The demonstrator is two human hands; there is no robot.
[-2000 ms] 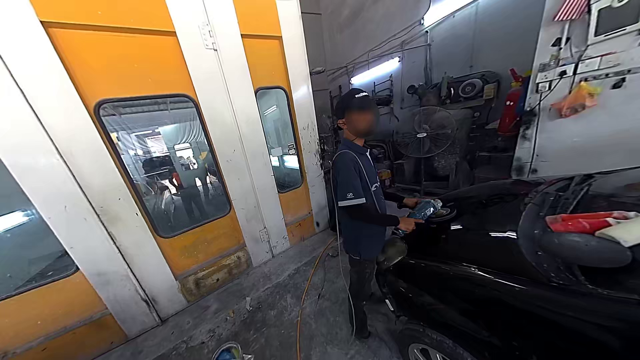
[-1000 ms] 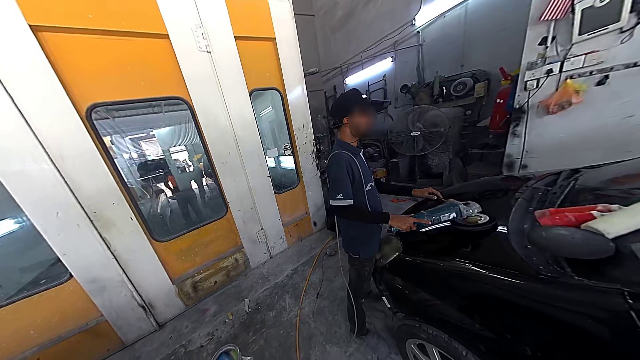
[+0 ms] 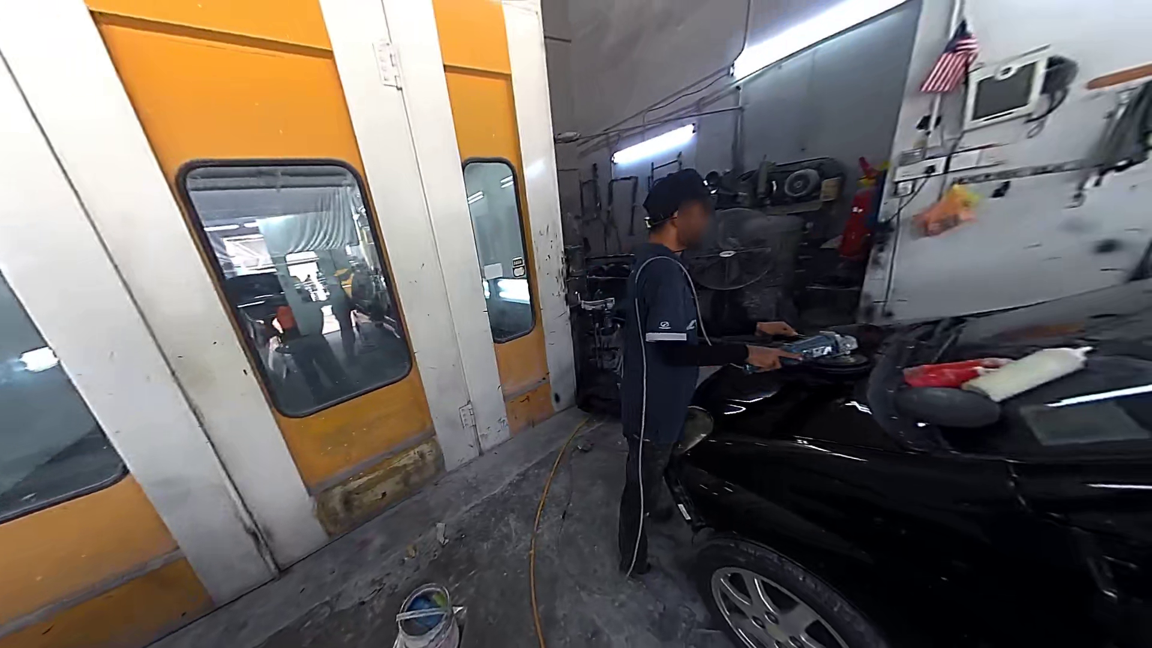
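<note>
Neither my left hand nor my right hand shows in the head view. A co-worker in a dark cap and dark shirt stands at the front of a black car. One of the co-worker's hands is on the body of a blue power polisher, whose round pad lies at the bonnet. The other hand is near the machine; whether it touches it cannot be told. A pale cord runs down the co-worker's side. On the car, farther right, rest a red bottle and a white bottle.
Orange and white booth doors with windows fill the left. A yellowish hose crosses the grey floor, and an open tub stands near the bottom edge. A large fan and a red fire extinguisher are behind the co-worker.
The co-worker has moved the polisher from in front of the body out over the bonnet, to the right, with arms more extended. The bottles have stayed in place.
</note>
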